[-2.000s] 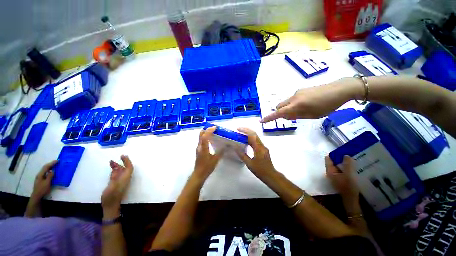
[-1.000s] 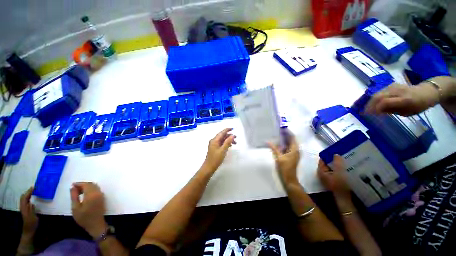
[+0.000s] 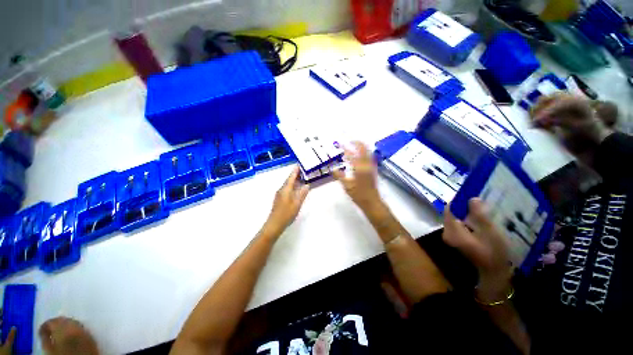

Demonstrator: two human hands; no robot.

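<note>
A closed retail box (image 3: pixel 309 144), picture side up, lies on the table right of the row of blue trays; it seems to rest on another box. My left hand (image 3: pixel 288 202) has its fingertips at the box's near left corner. My right hand (image 3: pixel 359 173) is blurred, beside the box's right edge, fingers apart, with nothing seen in it. Blue inner trays (image 3: pixel 186 182) with black coiled cables stand in a slanting row on the left.
A big blue block (image 3: pixel 212 93) stands behind the trays. A single box (image 3: pixel 339 75) lies farther back. Stacked boxes (image 3: pixel 425 163) are at right. Another person's hand (image 3: pixel 482 236) holds boxes at right; a blurred hand (image 3: pixel 68 336) is at lower left.
The view has swung right. The white box that my right hand held raised is now down on the table. My left hand has come to its near corner, and my right hand has let go.
</note>
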